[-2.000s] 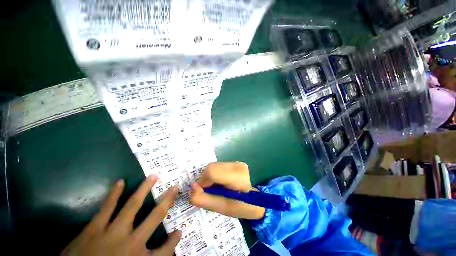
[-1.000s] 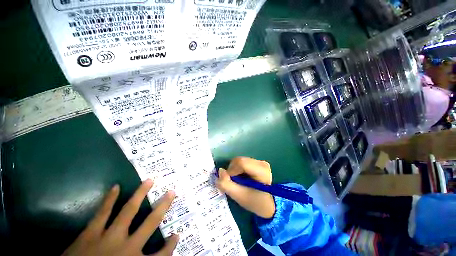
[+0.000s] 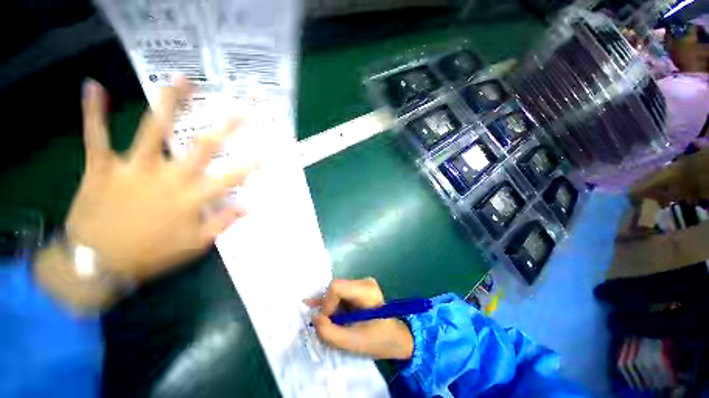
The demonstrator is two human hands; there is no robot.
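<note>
The long white label strip (image 3: 276, 225) runs from the top left down to the bottom centre; its print shows at the top, and its middle is washed out by glare. My left hand (image 3: 148, 186) is spread and blurred over the strip's upper left part, fingers apart, holding nothing. My right hand (image 3: 354, 317) holds a dark blue marker pen (image 3: 389, 310), its tip at the lower part of the strip. Both forearms wear bright blue sleeve covers.
A clear blister tray (image 3: 447, 190) with black devices (image 3: 469, 165) in two rows lies to the right. Stacked blister trays (image 3: 595, 93) stand behind it. A whitish tape strip (image 3: 342, 138) crosses the green bench. A person in pink (image 3: 684, 105) and cartons (image 3: 672, 183) are at the far right.
My left hand has moved up and forward along the strip. My right hand with the pen is lower on the strip. The tray and stack appear shifted left in view.
</note>
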